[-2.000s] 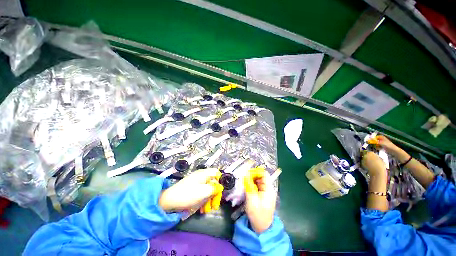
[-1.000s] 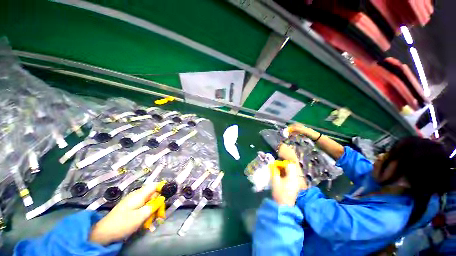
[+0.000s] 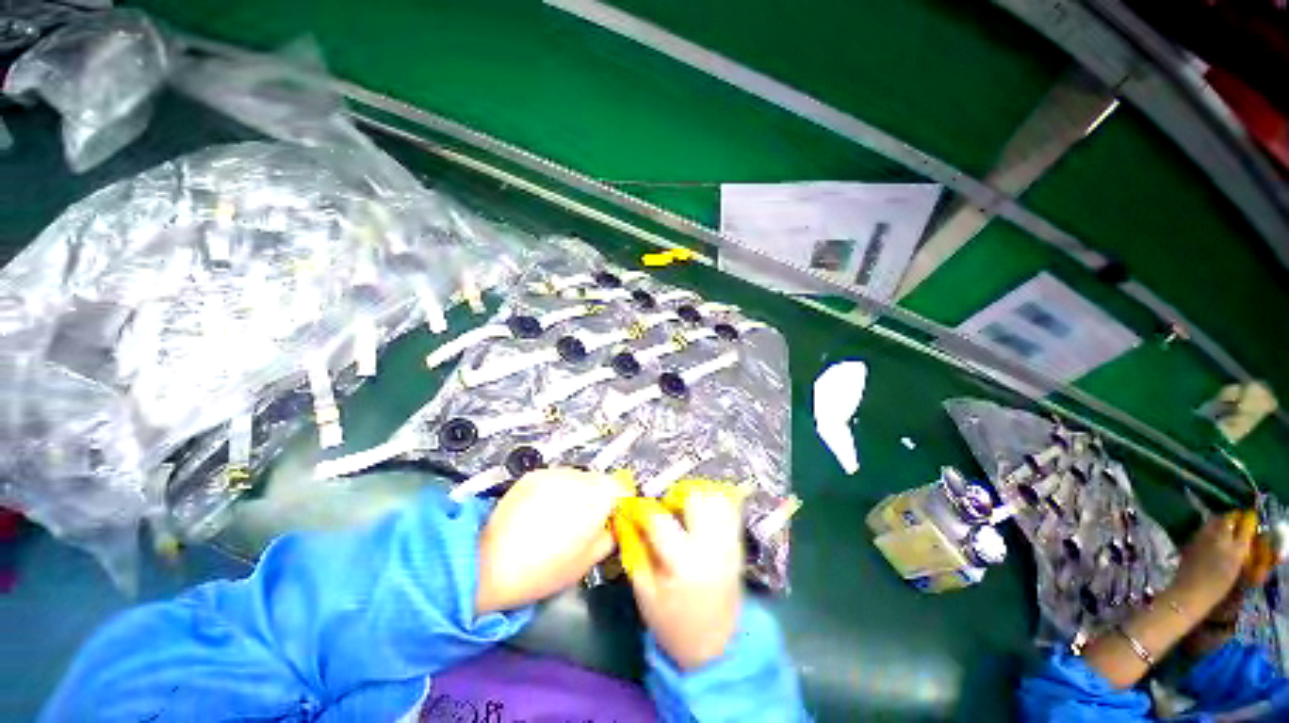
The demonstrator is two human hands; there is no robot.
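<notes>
My left hand (image 3: 549,534) and my right hand (image 3: 693,572) meet over the near edge of the grey crinkled sheet (image 3: 749,410), both with yellow finger cots. Their fingertips touch and are bent inward. What they hold between them is hidden; a small dark part shows just below them. Round black modules (image 3: 673,383) with pale flex cables lie in slanting rows on the sheet. One module (image 3: 525,461) lies just beyond my left hand.
A cloudy plastic bag (image 3: 170,311) covers more modules at left. Bottles in a tan holder (image 3: 926,534) stand right of the sheet, near a white wipe (image 3: 840,414). Spare yellow cots (image 3: 666,259) lie by the back rail. A neighbour's hand (image 3: 1213,558) is at far right, beside another module sheet (image 3: 1077,523).
The view swung right and back. My right hand left the bottle area, where it held a white wipe, and came back to my left hand. The neighbour's hands moved right, off their sheet.
</notes>
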